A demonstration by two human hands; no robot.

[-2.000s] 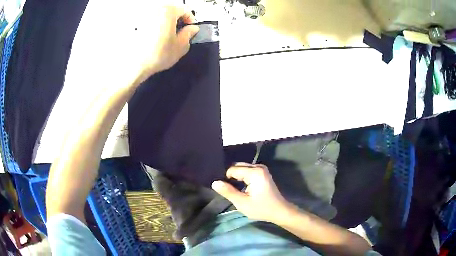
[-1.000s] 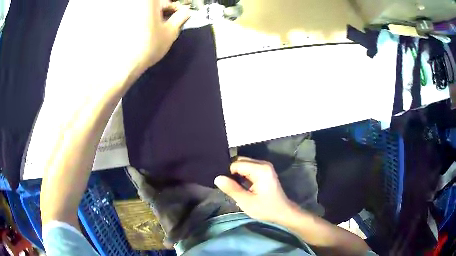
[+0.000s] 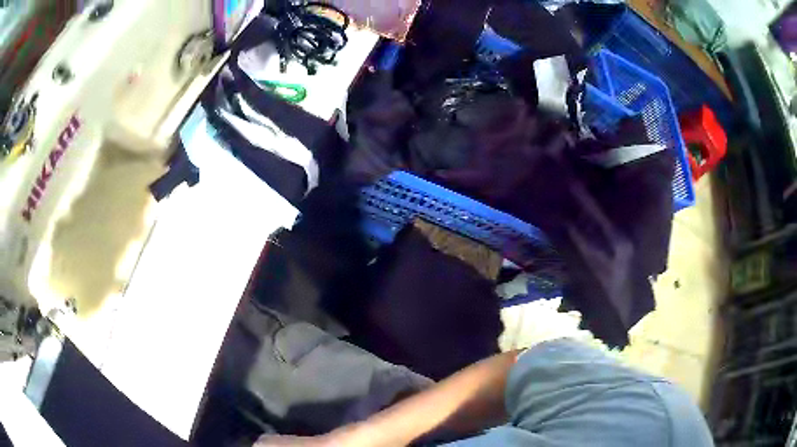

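Note:
The dark fabric panel point(image 3: 100, 403) lies on the white table at the lower left, with a narrow pale strip point(image 3: 42, 368) at its end, near the machine's needle area. The panel's lower part is cut off by the picture's edge. My right forearm comes in from the lower right. Only the wrist end of my right hand point(image 3: 284, 441) shows at the bottom edge; its fingers are cut off, so its hold is hidden. My left hand is out of the picture.
The cream sewing machine point(image 3: 92, 153) with red HIKARI lettering is at left. Black and white strips point(image 3: 262, 131), a green loop point(image 3: 281, 90) and black cord point(image 3: 308, 37) lie beyond. Dark pieces point(image 3: 524, 166) heap over blue baskets point(image 3: 454, 208); a red stool point(image 3: 702, 144) is at right.
The view has swung to the right, bringing the basket pile in. The panel has shifted to the lower left of the picture. My left hand has left the view, and my right hand is now mostly cut off.

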